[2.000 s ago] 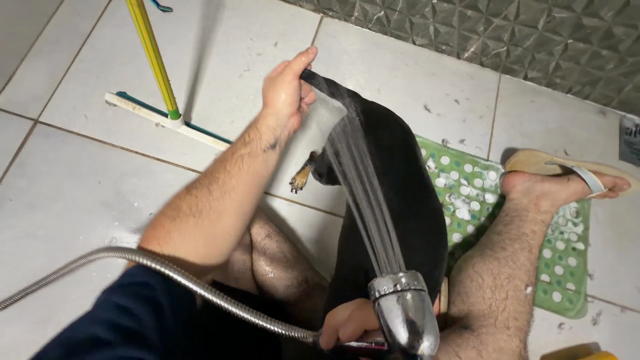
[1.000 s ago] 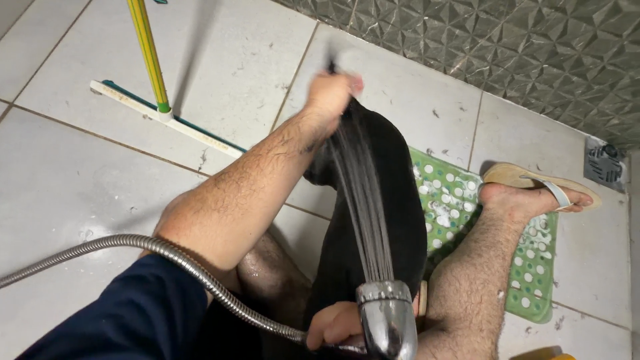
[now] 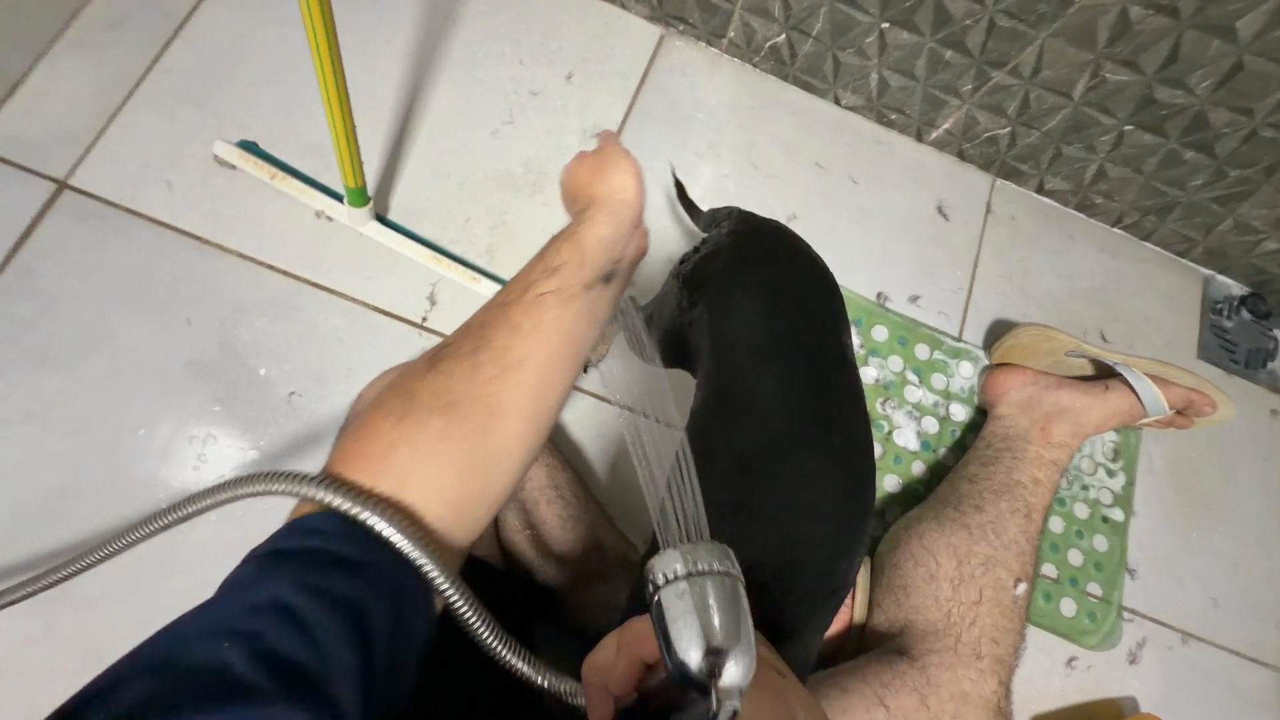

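Note:
A wet, short-haired black dog (image 3: 780, 400) stands between my legs, its thin tail (image 3: 686, 200) free and pointing up at the far end. At the bottom, my right hand (image 3: 620, 665) is closed around the chrome shower head (image 3: 703, 610), partly hidden behind it. Water (image 3: 660, 430) sprays from it up along the dog's left side. My left hand (image 3: 605, 190) is in the air left of the tail, apart from it, with curled fingers; its palm is hidden. The metal shower hose (image 3: 400, 535) runs across my left forearm.
Left of my left hand, a floor squeegee (image 3: 360, 215) with a yellow-green handle rests on the white tiles (image 3: 250, 380). Under my right leg lies a green bath mat (image 3: 1080, 590) with foam on it. A sandal (image 3: 1040, 350) is on my right foot. A textured grey wall (image 3: 950, 80) borders the floor.
Earlier my left hand was at the dog's tail end, holding the tail two seconds ago; now it is left of the tail and off it. My right hand has kept the spraying shower head.

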